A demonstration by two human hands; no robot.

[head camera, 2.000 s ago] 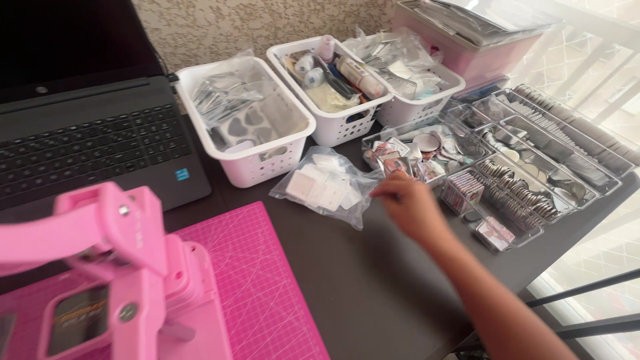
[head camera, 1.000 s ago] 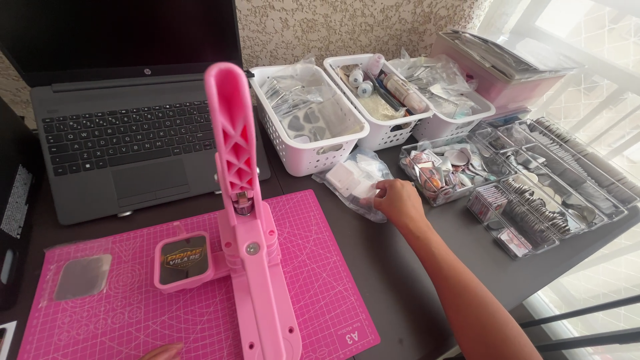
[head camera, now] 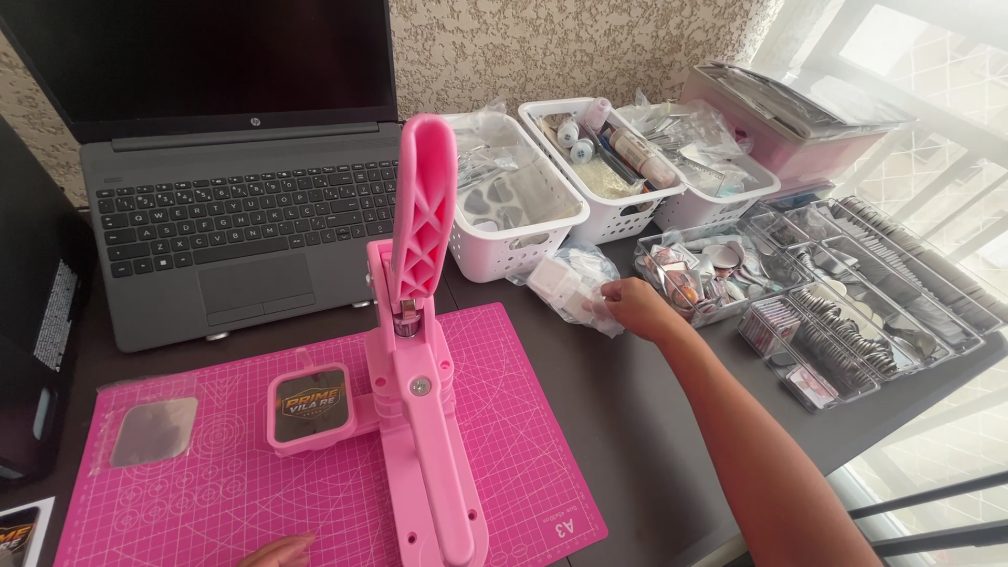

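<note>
A pink badge press (head camera: 425, 378) stands on a pink cutting mat (head camera: 520, 441), its lever raised. In the press's square die lies a dark printed insert (head camera: 309, 403). A clear square film (head camera: 153, 431) rests on the mat's left side. My right hand (head camera: 634, 305) has its fingertips at a clear plastic bag (head camera: 573, 285) of white square pieces; whether it grips the bag or a piece cannot be told. My left hand (head camera: 279, 551) shows only in part at the bottom edge, over the mat, and its grip is hidden.
An HP laptop (head camera: 252, 228) stands at the back left. White baskets (head camera: 512, 244) of supplies line the wall, beside a pink box (head camera: 827, 150). Clear organizers (head camera: 819, 346) with metal discs and badges cover the right side. A printed sheet (head camera: 24, 535) lies at lower left.
The view has swung left, with the whole press in sight. My right hand has come onto the bag's right side from beside it. More of my left hand shows at the bottom edge.
</note>
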